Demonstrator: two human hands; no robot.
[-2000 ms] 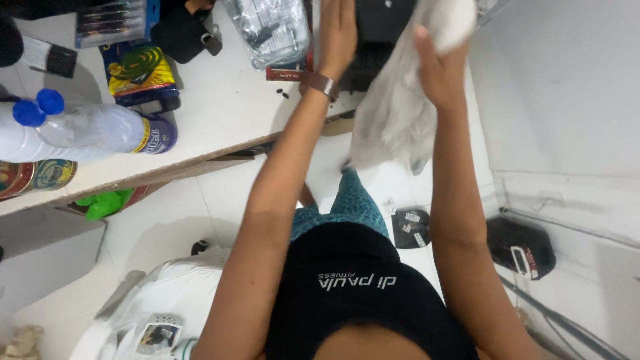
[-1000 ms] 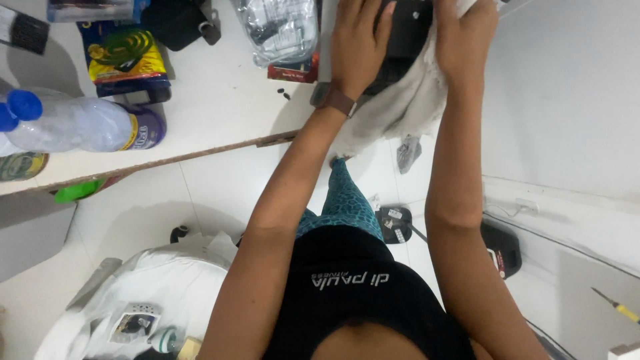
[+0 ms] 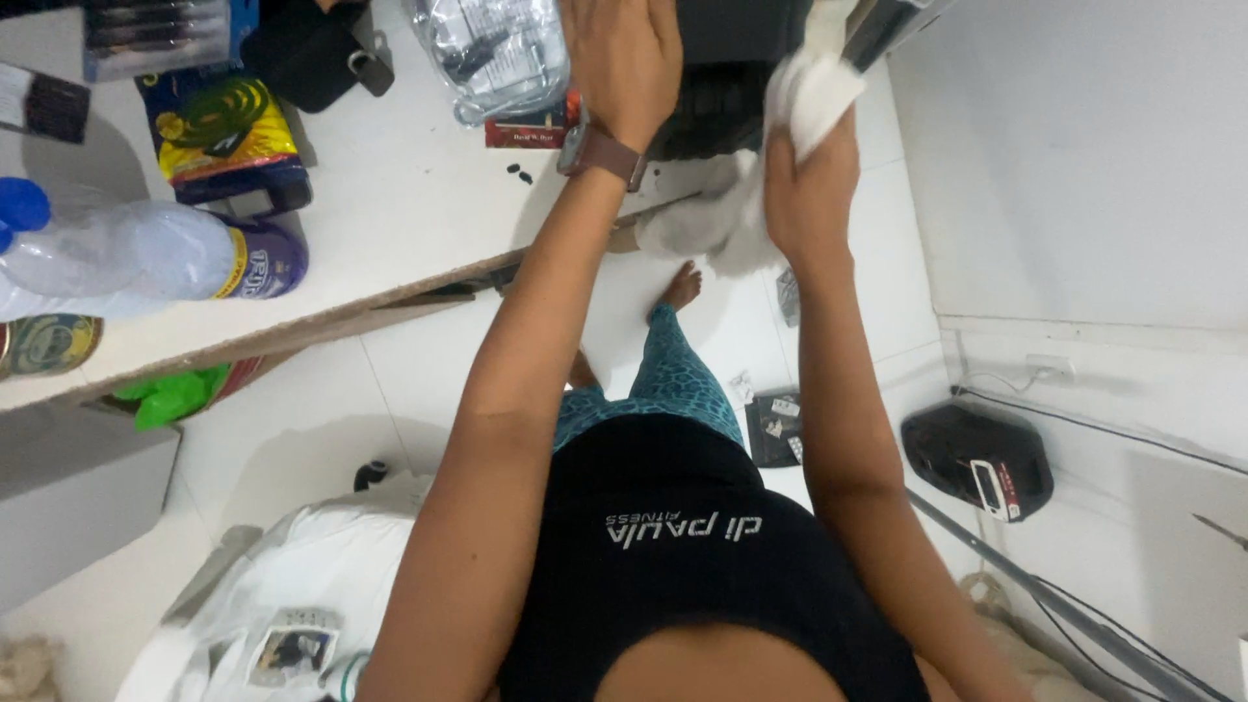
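Observation:
My left hand point(image 3: 629, 73), with a watch on its wrist, lies beside the left edge of a black device point(image 3: 726, 49) at the top of the view; its fingertips are cut off by the frame edge, so its grip cannot be told. At the device's right side my right hand point(image 3: 814, 190) grips a whitish cloth point(image 3: 824, 97). Part of the cloth hangs down past the shelf edge and is blurred. A clear plastic bag point(image 3: 502, 54) and a red box point(image 3: 526, 127) lie just left of my left hand.
On the white shelf point(image 3: 390, 195) are plastic bottles point(image 3: 185, 249), a yellow and blue packet point(image 3: 224, 127), a black case with a padlock point(image 3: 302, 58) and a can point(image 3: 54, 343). A wall stands at the right. Below are a white-covered seat point(image 3: 331, 546) and a black scale-like device point(image 3: 975, 458).
My right hand has moved off the top of the black device to its right side with the cloth. My left hand has shifted to the device's left edge.

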